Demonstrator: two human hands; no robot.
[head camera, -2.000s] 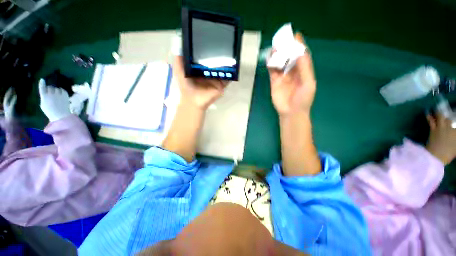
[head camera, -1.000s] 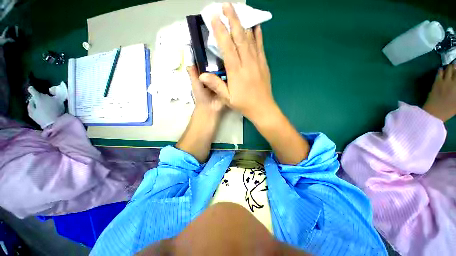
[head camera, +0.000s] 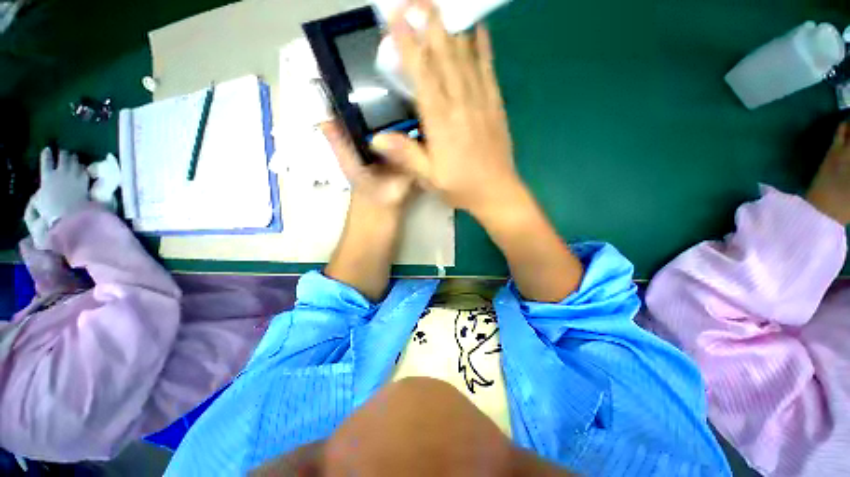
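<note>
A black display unit (head camera: 337, 65) is tilted above the beige board, its screen partly showing at its left side. My left hand (head camera: 373, 172) holds it from below at its lower edge. My right hand (head camera: 457, 112) lies over the right part of the screen with a white cloth (head camera: 466, 11) under its fingers. The right hand is slightly blurred, and it hides the right part of the unit. The cloth is cut off by the top edge of the picture.
A clipboard with a record sheet (head camera: 168, 200) and a dark green pen (head camera: 200, 132) lies on the beige board (head camera: 205, 42), beside white wipes (head camera: 303, 158). A translucent bottle (head camera: 778, 70) is at the right on the green mat (head camera: 615, 140). Neighbours in pink sleeves sit both sides.
My right hand has come over from the right and laid the cloth on the screen. Since the last frame the unit has tilted, showing more screen. The left neighbour's gloved hand has shifted.
</note>
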